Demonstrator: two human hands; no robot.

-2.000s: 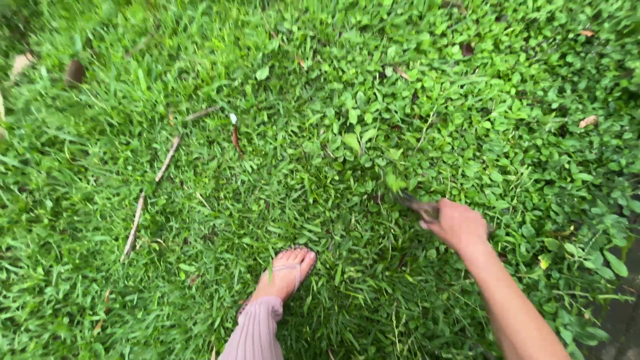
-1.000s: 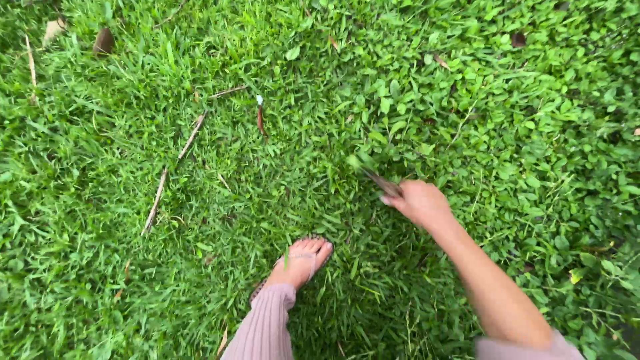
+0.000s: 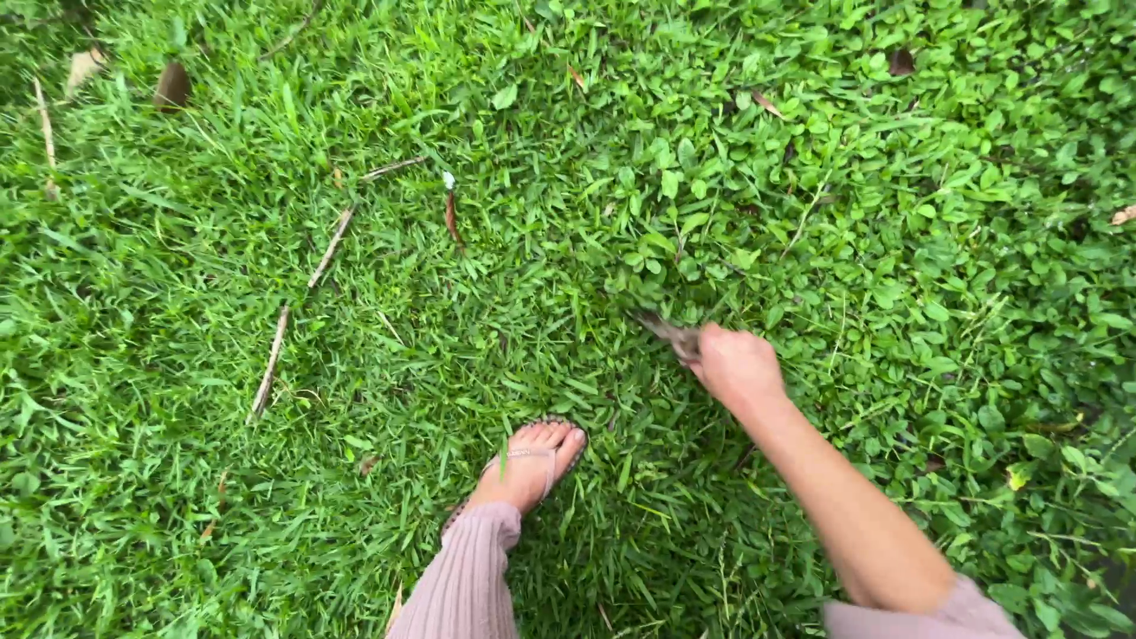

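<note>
My right hand [image 3: 741,366] is closed around the handle of a blurred, dark-bladed hand tool [image 3: 661,330], possibly shears; its exact kind cannot be told. The tool points up and to the left, its tip among the small leaves of low green plants [image 3: 666,257]. To the lower left of that hand is my foot [image 3: 524,466] in a thong sandal, below a ribbed pinkish trouser leg [image 3: 470,568]. My left hand is out of the frame.
Dry sticks [image 3: 271,364] lie in the grass [image 3: 160,373] to the left, near a narrow reddish-brown leaf [image 3: 452,217]. Brown dry leaves [image 3: 172,87] rest at the upper left. Broad-leaved ground cover [image 3: 958,266] spreads over the right side.
The view has shifted somewhat. My right hand, still gripping the tool, is closer to straight above and right of my foot than two seconds ago, having moved left over the plants.
</note>
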